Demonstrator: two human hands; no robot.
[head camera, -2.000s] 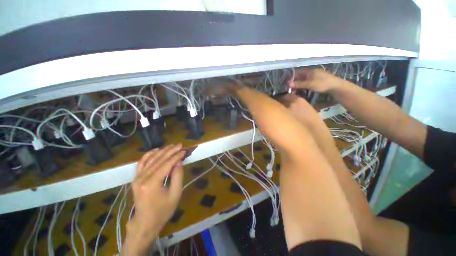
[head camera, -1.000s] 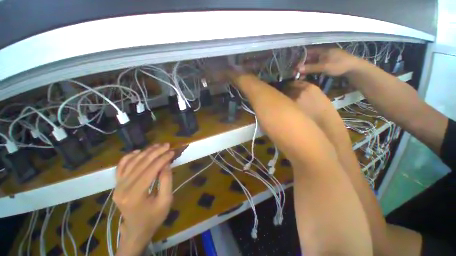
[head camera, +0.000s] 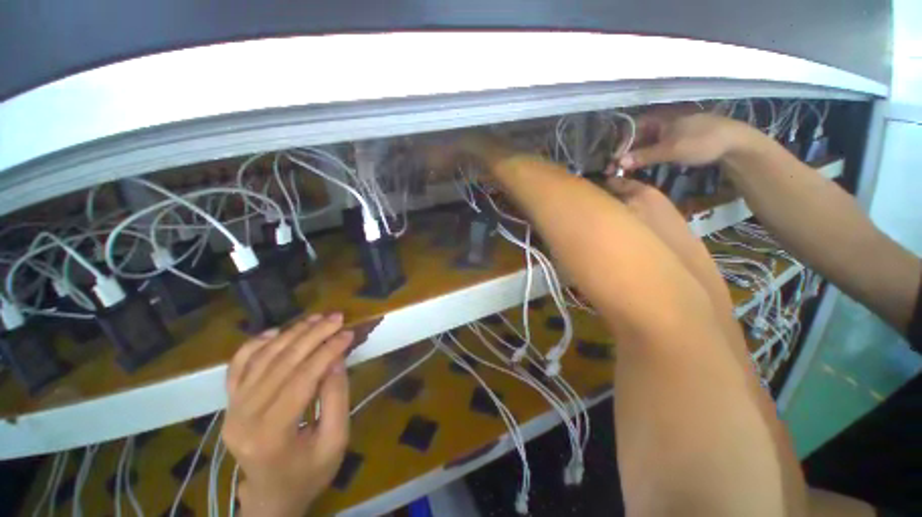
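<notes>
My left hand (head camera: 288, 404) rests on the white shelf edge (head camera: 445, 315), fingers over its top and thumb in front; I see nothing held. My right hand (head camera: 445, 160) reaches deep between the cables under the upper panel. It is blurred, and what it touches is hidden. Black power adapters (head camera: 265, 291) stand in rows on the yellow socket board (head camera: 329, 293). White plugs (head camera: 371, 228) sit in their tops, with white cords looped above. Another adapter (head camera: 478, 242) stands below my right forearm, with no plug visible in its top.
Another person's hand (head camera: 687, 143) holds a white plug at the right, close beside my right arm. White cables (head camera: 551, 293) hang over the shelf edge. A lower yellow board (head camera: 384, 429) has dark sockets. The white upper panel (head camera: 445, 76) overhangs the shelf. A blue rim shows at the bottom.
The view has shifted slightly. My right hand still moves among the cables, and more cords now hang over the edge beside my forearm. My left hand stays on the shelf edge, slightly further left along it.
</notes>
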